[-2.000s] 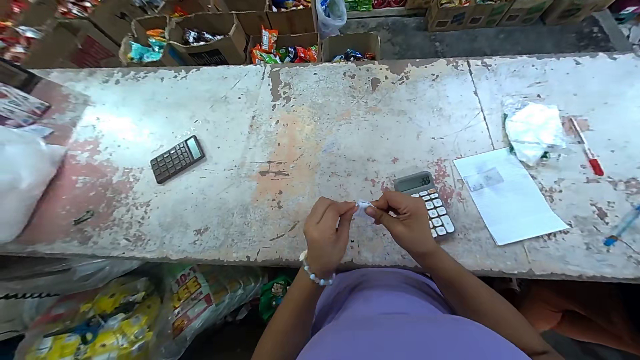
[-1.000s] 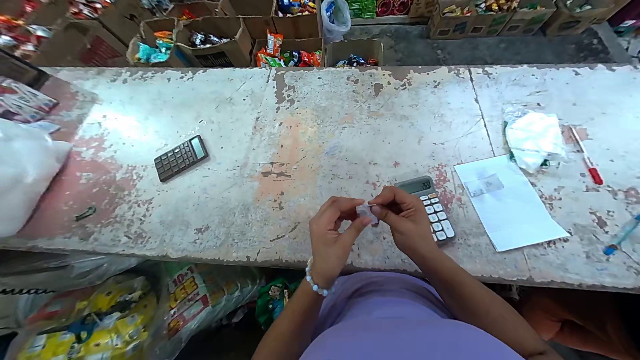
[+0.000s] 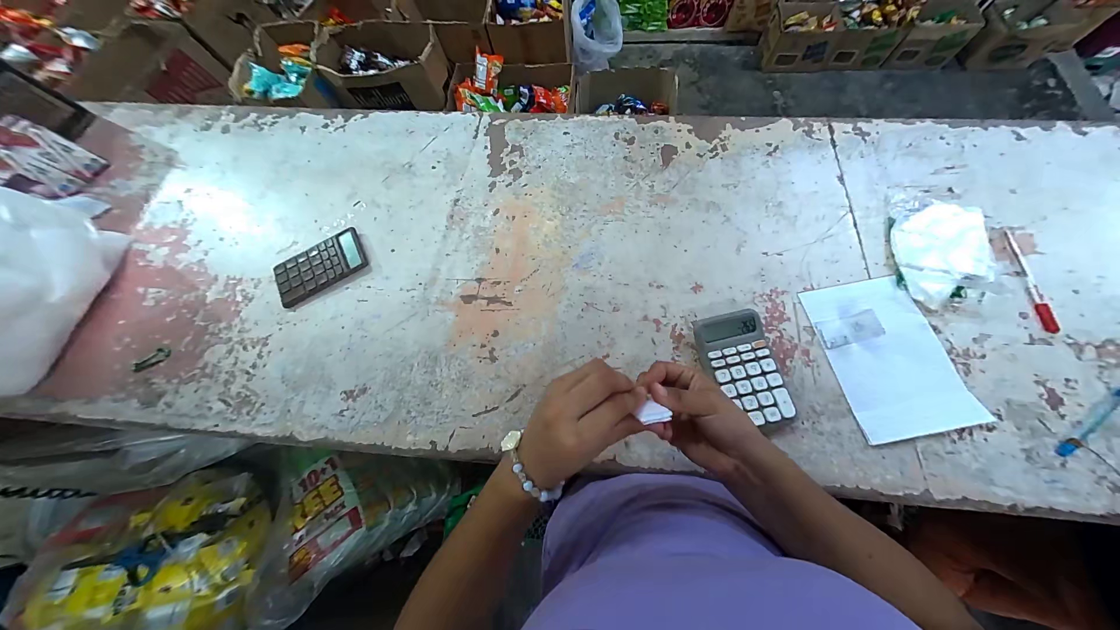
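Observation:
My left hand (image 3: pixel 588 420), with a beaded bracelet at its wrist, and my right hand (image 3: pixel 696 411) meet near the front edge of the worn, painted counter (image 3: pixel 394 350). Between their fingers they hold a small folded piece of white paper (image 3: pixel 653 412). Just right of my right hand lies a grey calculator with white keys (image 3: pixel 751 369). Farther right is a white sheet of paper (image 3: pixel 901 376) with a small clear plastic piece (image 3: pixel 850 330) on it. The fingertips partly hide the folded paper.
A dark calculator (image 3: pixel 321 267) lies on the left, beyond a small green scrap (image 3: pixel 151 359). A white bag (image 3: pixel 44 289) stands at the left edge. On the right are a crumpled white plastic bag (image 3: pixel 941 249), a red-capped pen (image 3: pixel 1032 284) and a blue pen (image 3: pixel 1089 424). Cardboard boxes (image 3: pixel 385 66) line the far side.
Both hands have shifted slightly toward the counter's front edge, and their fingers now close together around the small white paper.

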